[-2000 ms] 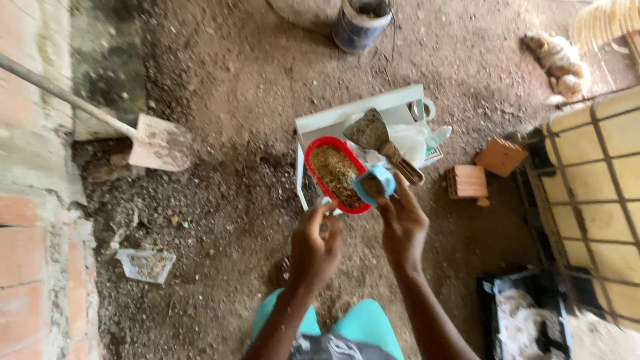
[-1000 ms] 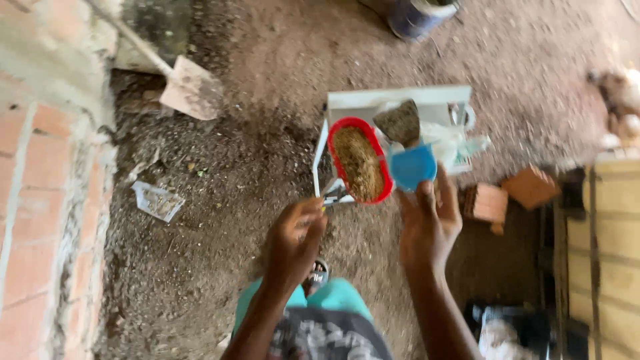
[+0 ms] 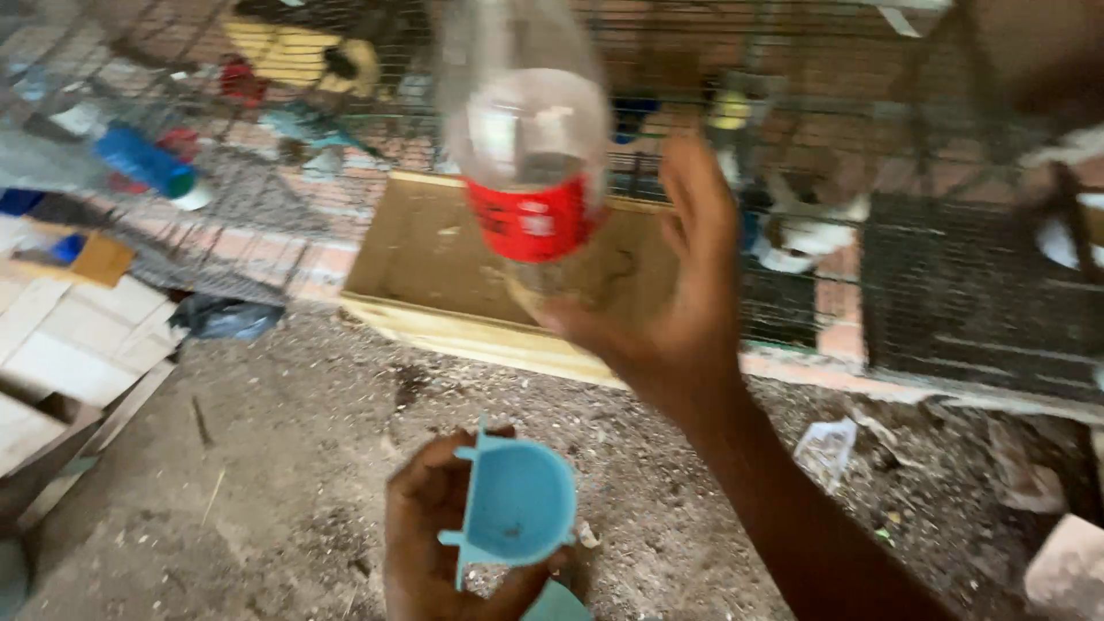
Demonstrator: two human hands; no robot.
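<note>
A light-blue plastic cup [image 3: 520, 500] with small side tabs is in my left hand [image 3: 440, 526], its round mouth facing up and a few dark specks inside. Above it, my right hand [image 3: 655, 302] is raised with its fingers spread, beside the lower end of a clear plastic bottle [image 3: 535, 129] with a red label. The thumb overlaps the bottle's base, while the other fingers stand apart from its side; blur hides whether they touch. Behind the bottle lies an open wooden box or drawer [image 3: 414, 250], against a wire mesh cage [image 3: 776, 112].
At the left are stacked pale tiles or boards [image 3: 78, 345], a black plastic bag [image 3: 228, 317] and a blue bottle [image 3: 142, 159]. A white and brown animal [image 3: 798, 237] is behind the mesh. Crumpled clear plastic [image 3: 825, 450] lies on the dirt floor at the right.
The view has swung from the red container to the mesh cage. The blue cup, in my right hand before, is now in my left. My right hand has risen beside the bottle.
</note>
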